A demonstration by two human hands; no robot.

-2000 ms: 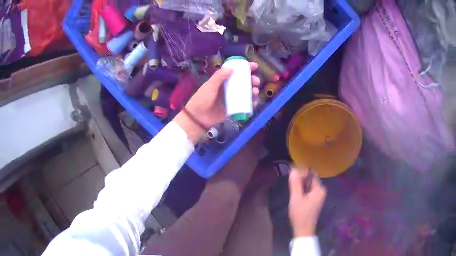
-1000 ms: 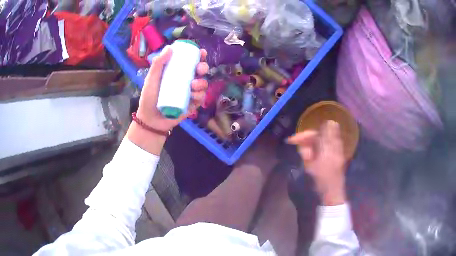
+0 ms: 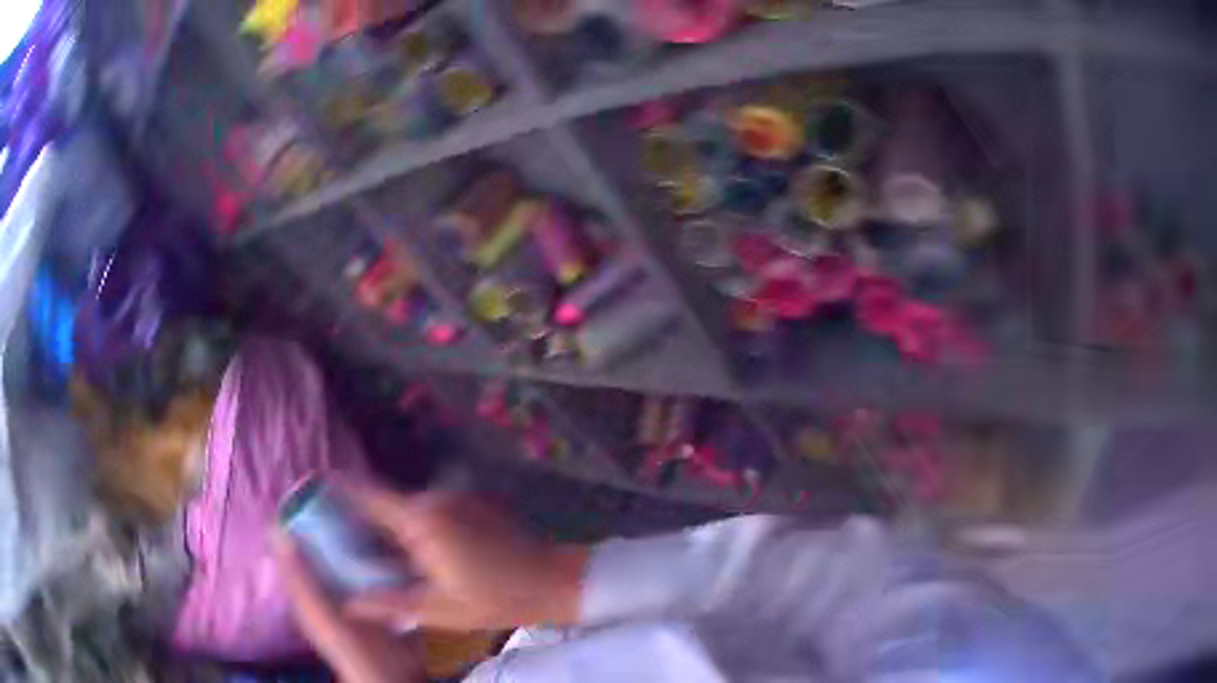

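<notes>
A pale thread cone [image 3: 344,544] with a green rim is low at the left, blurred by motion. My right hand [image 3: 467,558] reaches in from the right, with its fingers around the cone's near side. My left hand [image 3: 323,616] is partly visible below and left of the cone, its fingers along it; the rest is hidden or cut off. Both hands appear to hold the cone.
A grey pigeonhole thread rack [image 3: 687,314] fills the middle and right, its compartments holding many mixed-colour cones. A pink-purple sack [image 3: 260,454] bulges behind the hands. Dull plastic bundles [image 3: 67,587] lie at lower left.
The view has swung right from the blue crate and bucket to the rack. My right hand, apart from the cone before, has come to the cone in my left hand.
</notes>
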